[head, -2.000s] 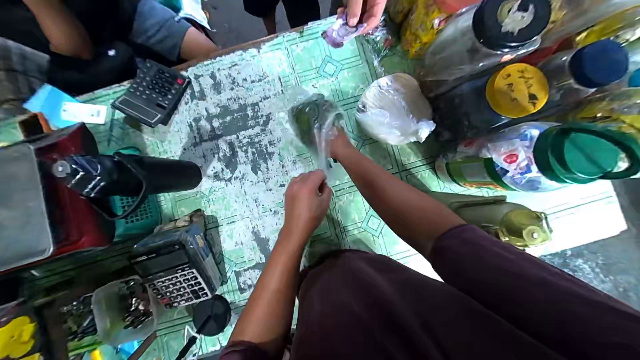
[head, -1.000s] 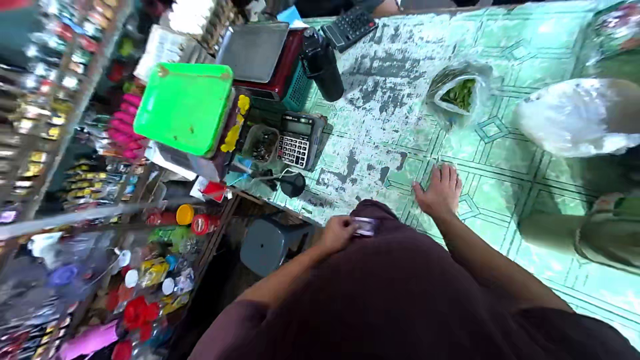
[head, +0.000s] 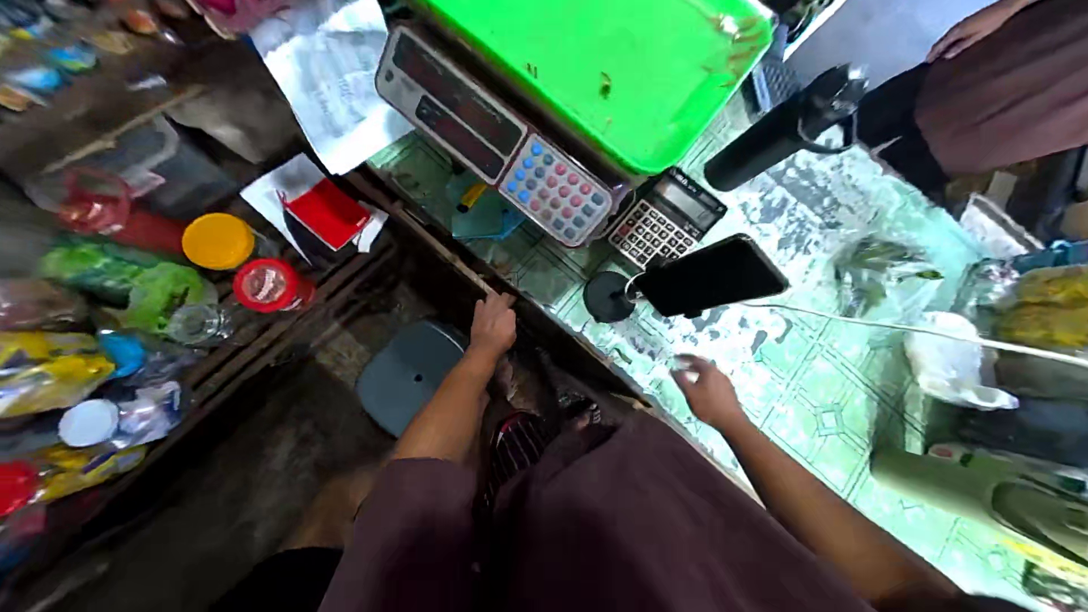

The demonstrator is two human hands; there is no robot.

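Note:
My left hand (head: 494,324) is at the wooden edge of the counter, above a grey plastic stool (head: 411,374); its fingers are bent, and whether it grips something cannot be told. My right hand (head: 705,389) is over the near edge of the green patterned counter (head: 816,399), with thumb and fingers apart and nothing seen in it. Just beyond it, a smartphone (head: 714,276) leans on a round black stand (head: 609,297). Behind these are a desk calculator (head: 667,219) and a digital weighing scale (head: 501,140) with a bright green tray (head: 612,68).
A black bottle (head: 773,127) lies on the counter near a clear plastic bag of greens (head: 884,268) and a white plastic bag (head: 952,357). A white cable (head: 884,323) crosses the counter. Jars, including a yellow-lidded one (head: 218,241), fill the left shelf. Another person stands at upper right.
The view has swung left toward the scale and shelf. My left hand, earlier at my lap with a small purplish item, is now at the counter's edge. My right hand has lifted from lying flat on the counter.

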